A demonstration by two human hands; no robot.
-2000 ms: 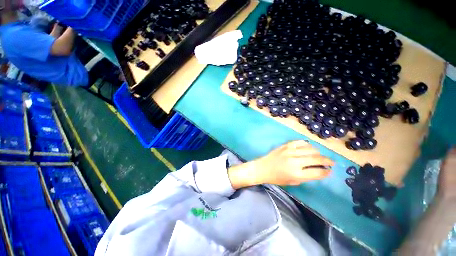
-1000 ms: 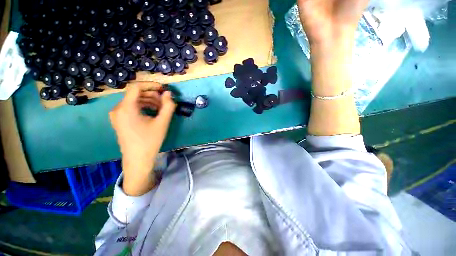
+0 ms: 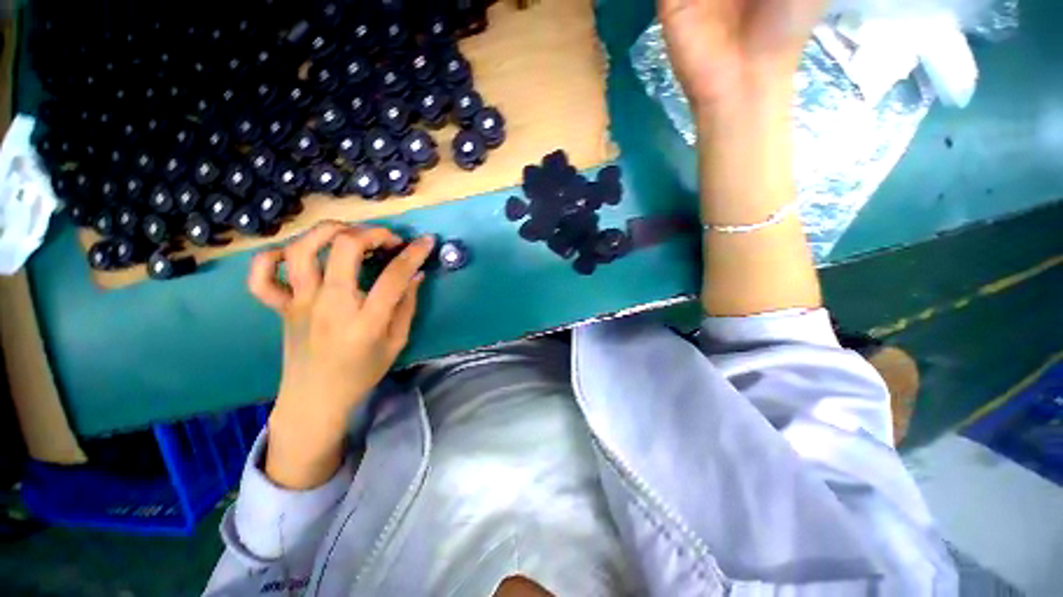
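Observation:
My left hand (image 3: 344,286) is on the green bench top, fingers curled over a small black part, partly hidden by the fingers. A black knob with a silvery centre (image 3: 451,254) lies just right of the fingertips. Many black knobs (image 3: 239,178) stand packed on the cardboard sheet (image 3: 548,76). A heap of small flat black pads (image 3: 565,210) lies on the green surface, right of my left hand. My right hand (image 3: 740,47) is above the clear plastic bag, blurred, its fingers cut off by the top edge; I cannot tell whether it holds anything.
The shiny clear bag (image 3: 822,175) lies beyond the right forearm, with crumpled white material (image 3: 903,53) on it. A dark strip (image 3: 662,231) lies beside the pads. White paper (image 3: 23,198) is at the left edge. A blue crate (image 3: 216,461) is below the bench, lower left.
The view has swung from the left side to straight over the bench. My left hand has moved from bare bench beside the pads to the black parts near the cardboard's edge.

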